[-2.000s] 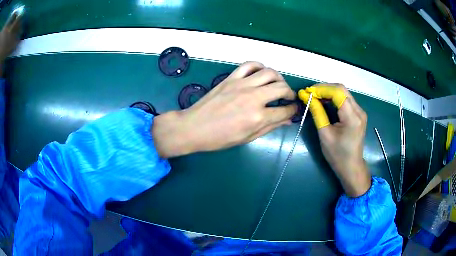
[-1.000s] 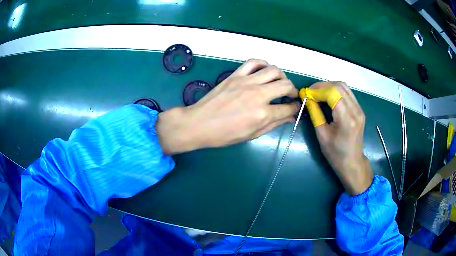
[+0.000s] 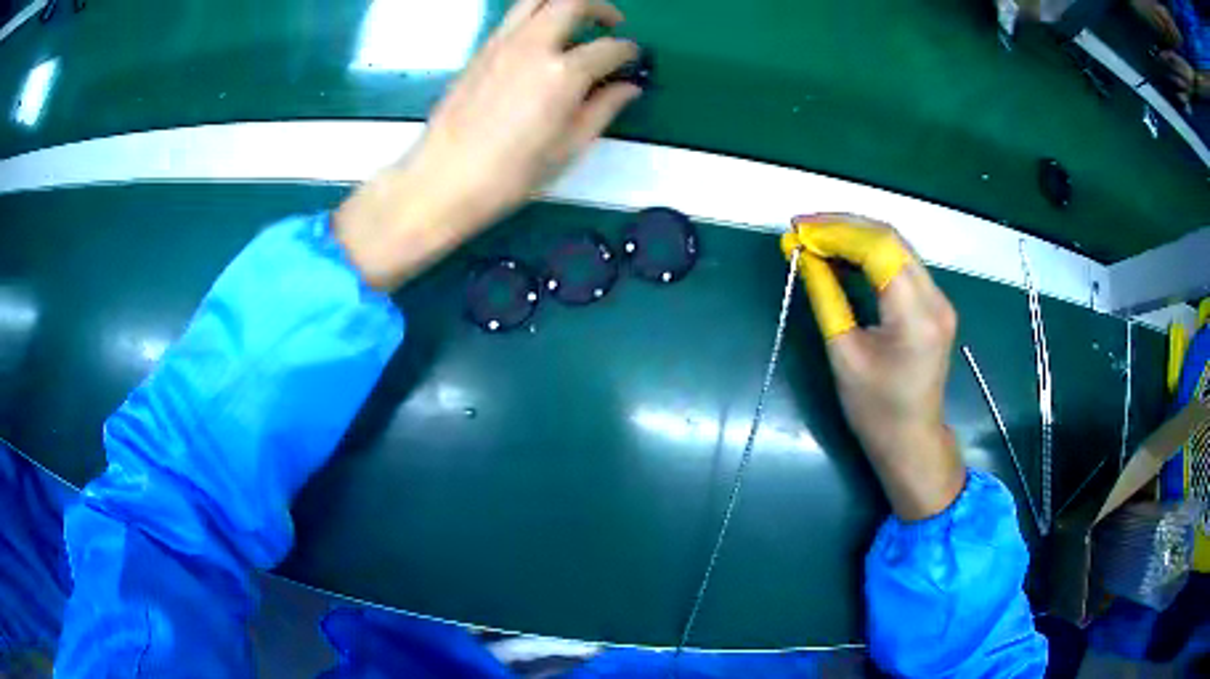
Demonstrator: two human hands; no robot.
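Observation:
My left hand point(image 3: 511, 126) is bare, slightly blurred, and reaches over the green belt beyond the white rail, with a dark round part point(image 3: 634, 66) at its fingertips. My right hand point(image 3: 882, 318) wears yellow finger cots and pinches the top end of a long thin magnet stick point(image 3: 754, 431), which hangs down across the bench to its front edge. Three round black parts lie in a slanting row on the bench: one at left point(image 3: 504, 295), one in the middle point(image 3: 581, 268) and one near the rail point(image 3: 661, 246). Small silver dots show near their rims.
Thin silver rods point(image 3: 1043, 398) lie on the bench at right. An open brown carton point(image 3: 1152, 458) and a clear ribbed pack point(image 3: 1149, 557) are at the right edge. A black part point(image 3: 1055, 182) lies on the belt point(image 3: 849, 106) beyond the white rail point(image 3: 743, 186). Another person's hand point(image 3: 1178, 66) shows top right.
My left hand has moved from beside my right hand up and left over the belt with a dark part. Three black parts now show in a row. My right hand still pinches the stick.

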